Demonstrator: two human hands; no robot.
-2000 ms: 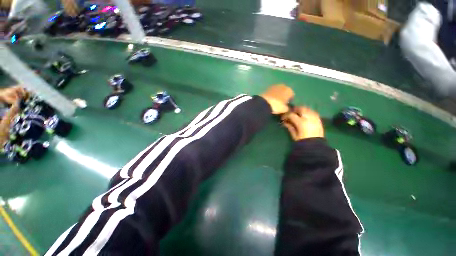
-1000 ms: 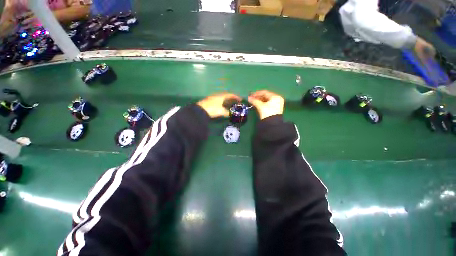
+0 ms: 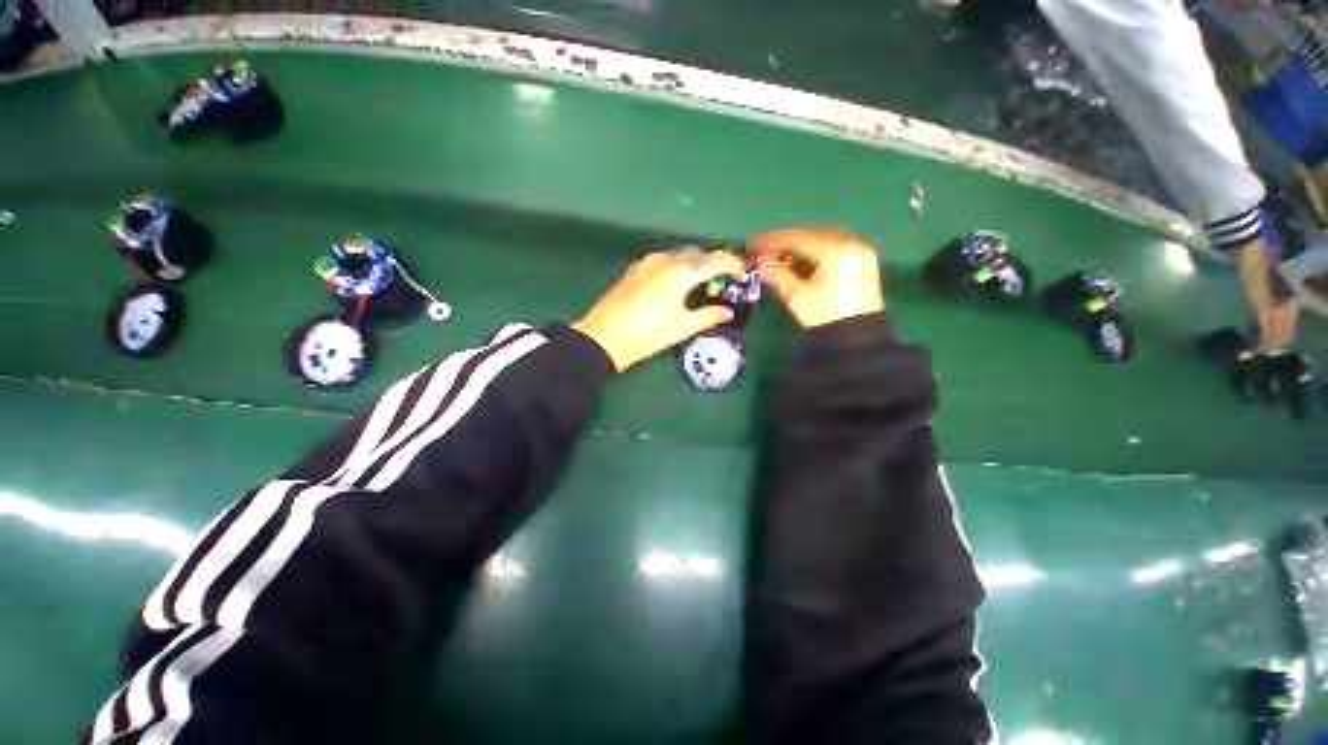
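A small unit stands on the green belt in front of me, its circuit board and dark housing (image 3: pixel 733 290) between my hands. Its white disc part (image 3: pixel 712 360) lies on the near side, below the fingers. My left hand (image 3: pixel 658 303) grips the housing from the left, fingers around its side. My right hand (image 3: pixel 823 277) is at the right of the board, thumb and fingertips pinched together at a thin wire. The fingertips and part of the board are blurred and partly hidden.
Units lie on the belt to the left (image 3: pixel 331 352) and right (image 3: pixel 983 267). A worn pale rail (image 3: pixel 626 66) runs along the far edge. Another person's sleeve (image 3: pixel 1165 109) and hand (image 3: pixel 1269 299) reach over units at the far right.
The view has shifted. My left hand now closes around the housing, and my right fingertips are nearer the board. The other person's hand has come down to the units at the far right.
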